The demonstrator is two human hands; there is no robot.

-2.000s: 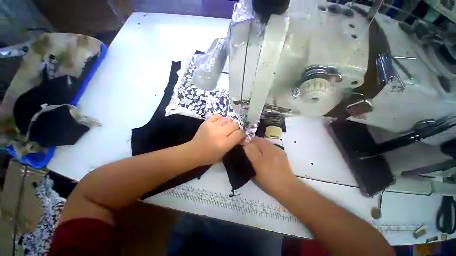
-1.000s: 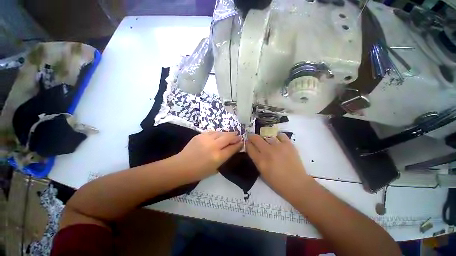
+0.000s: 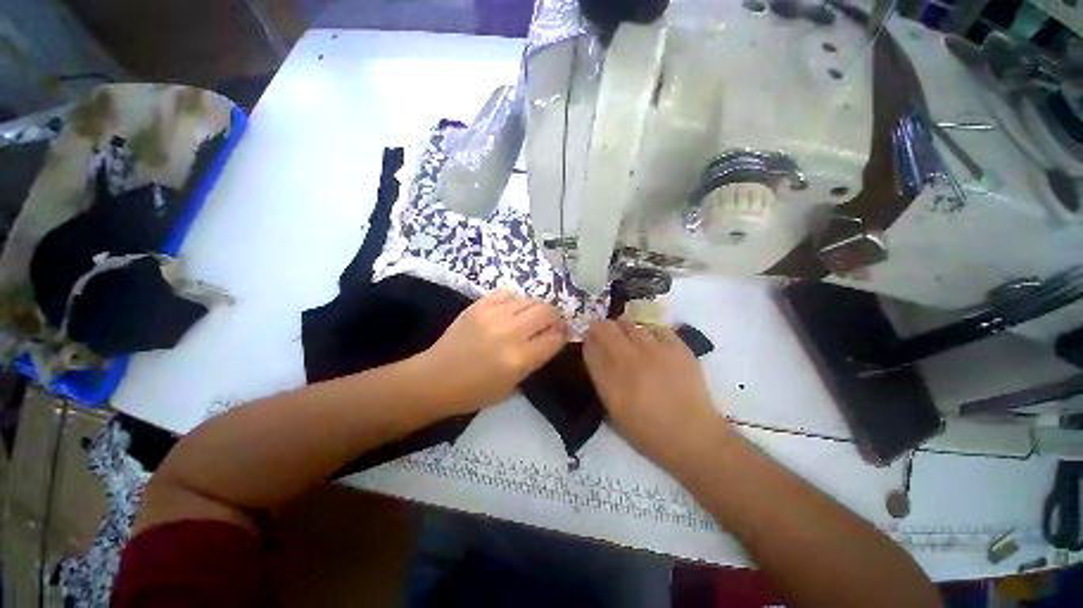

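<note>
A white-and-dark lace panel [image 3: 475, 247] lies on the table and runs under the sewing machine head [image 3: 713, 107]. A black fabric piece [image 3: 386, 321] lies below and left of it, with a pointed end hanging toward me between my hands. My left hand [image 3: 505, 344] presses on the lace and black fabric with bent fingers. My right hand [image 3: 647, 374] holds the fabric edge just right of it, fingertips close to the needle area. The needle tip and the seam are hidden by the fingers and lace. The yellowish block [image 3: 645, 311] is partly covered behind my right hand.
A blue-rimmed tray [image 3: 244, 125] with black pieces stands at left. A cardboard box [image 3: 36, 475] with lace lies lower left. A dark pad [image 3: 861, 374] lies right of the machine bed. Scissors [image 3: 1061, 505] and small metal cylinders [image 3: 1004, 545] lie at the lower right. A printed ruler [image 3: 558, 493] runs along the front edge.
Compared with two seconds ago, my right hand lies flatter, and a black fabric tip now shows to its right. The black end between my hands has shifted. Over the last second the view has moved slightly.
</note>
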